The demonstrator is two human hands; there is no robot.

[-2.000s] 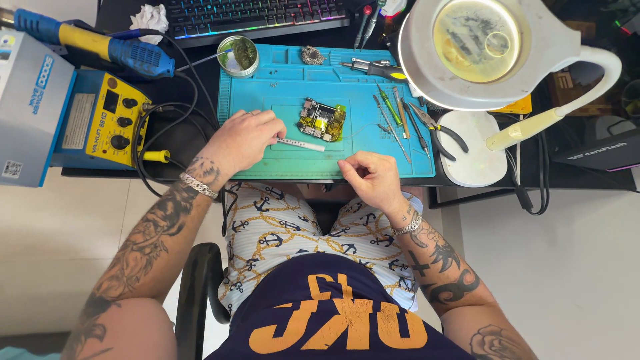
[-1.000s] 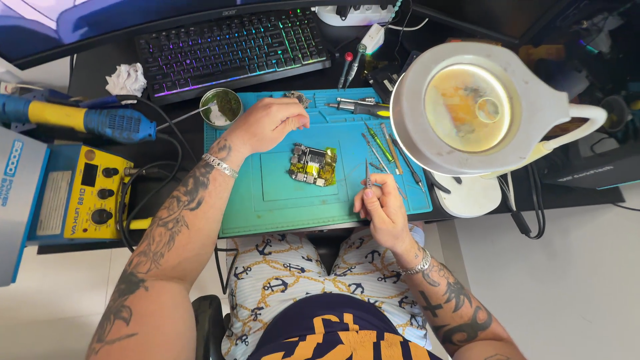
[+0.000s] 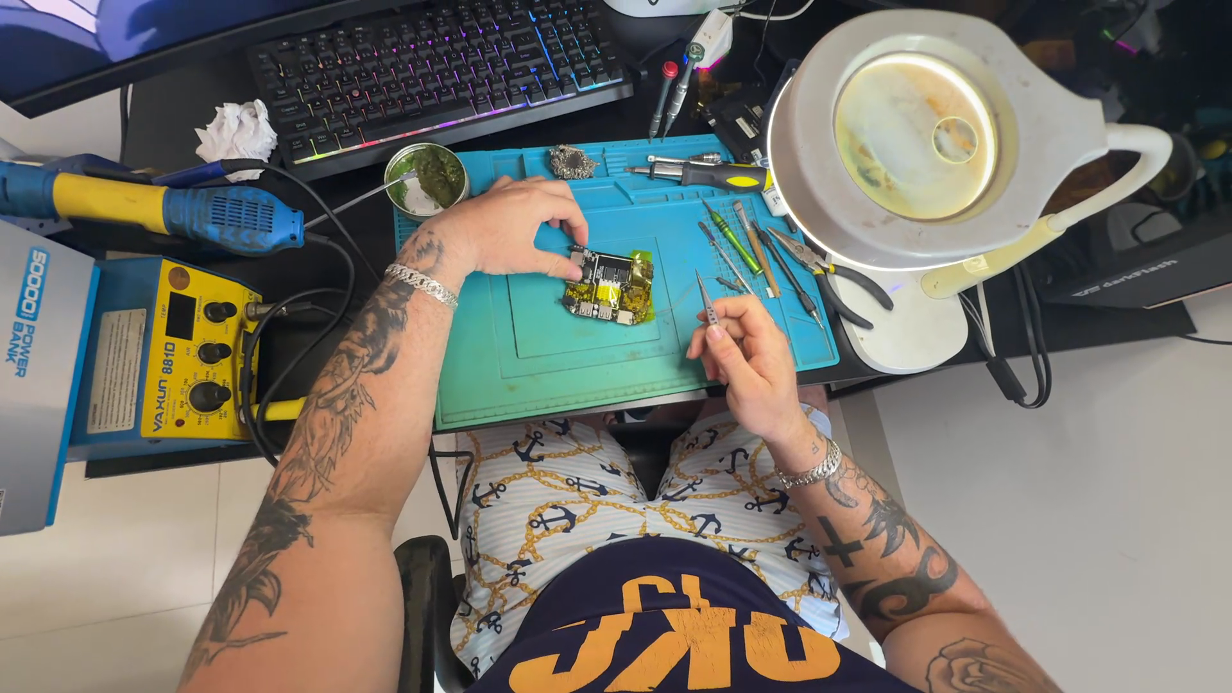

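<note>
A small circuit board [image 3: 608, 287], partly covered in yellowish tape, lies on the blue-green silicone work mat [image 3: 539, 371]. My left hand [image 3: 520, 229] reaches over the mat from the left, thumb at the board's upper left corner; whether it grips the board I cannot tell. Metal tweezers [image 3: 709, 306] are held between thumb and fingers of my right hand [image 3: 746, 361], tips pointing up and away from me, to the right of the board. Behind my left hand stands a round tin [image 3: 428, 181] with green matter and a white lump.
Pliers [image 3: 830, 274], a green pen-like tool [image 3: 731, 238] and a screwdriver [image 3: 703, 174] lie right and behind. A magnifier lamp [image 3: 924, 140] overhangs the right side. The soldering station [image 3: 199, 351] and hot-air handle [image 3: 183, 207] are left, a keyboard [image 3: 443, 77] behind.
The pale, slim object that my left hand held two seconds ago is out of that hand, which now touches the board. Tweezers are now plain in my right hand.
</note>
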